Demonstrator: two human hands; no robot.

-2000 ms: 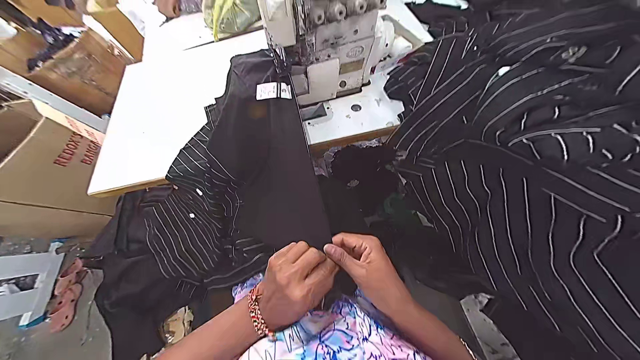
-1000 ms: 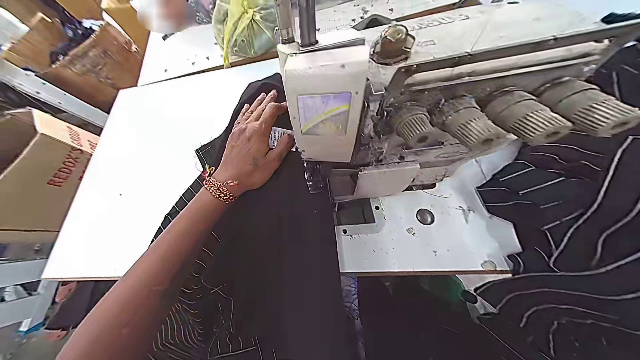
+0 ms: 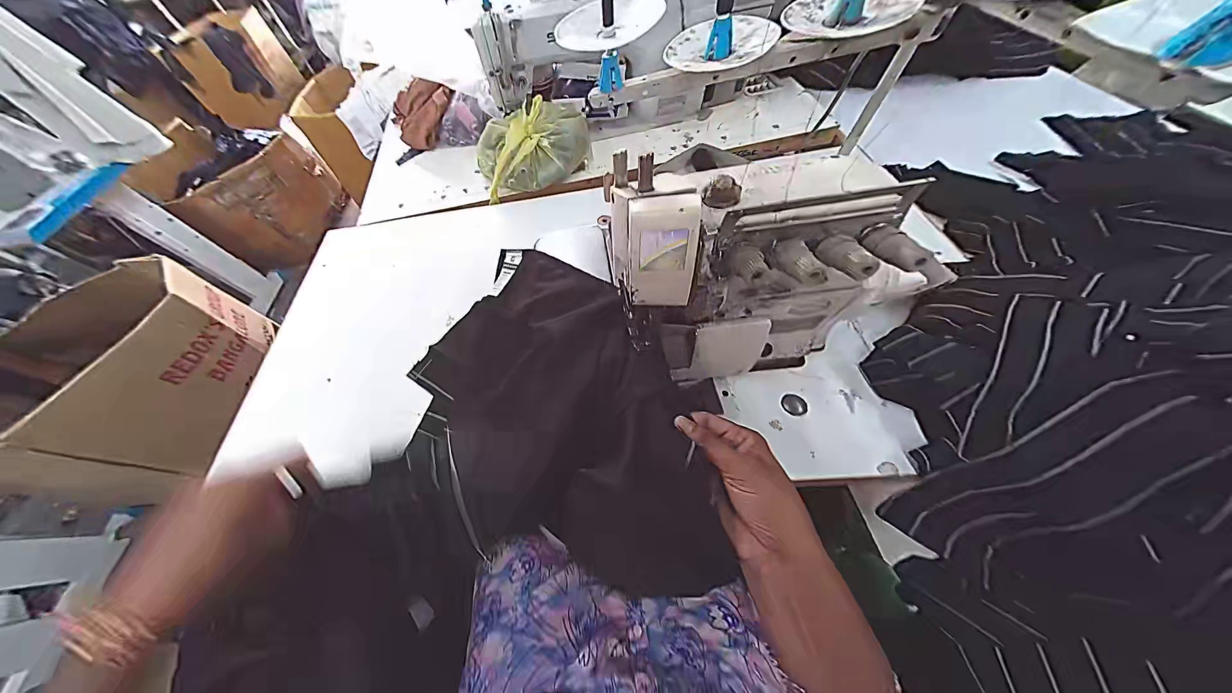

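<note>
A black fabric piece (image 3: pixel 549 385) lies on the white table by the needle area of an overlock sewing machine (image 3: pixel 664 250) and hangs down over my lap. My right hand (image 3: pixel 746 472) pinches its right edge between thumb and fingers, just in front of the machine. My left hand (image 3: pixel 250 491) is blurred at the left, over the table's front edge, beside black pinstriped cloth (image 3: pixel 423 491); whether it holds the cloth cannot be seen. A white label (image 3: pixel 508 268) shows at the fabric's far end.
Black pinstriped pieces (image 3: pixel 1078 385) are heaped at the right. A cardboard box (image 3: pixel 144 375) stands left of the white table (image 3: pixel 337 327). Behind are a tied plastic bag (image 3: pixel 532 144), another sewing machine and thread stands (image 3: pixel 722 43).
My left hand has moved from the fabric beside the machine head to the near left. My right hand, not visible a second ago, now holds the fabric's edge. The view has moved back.
</note>
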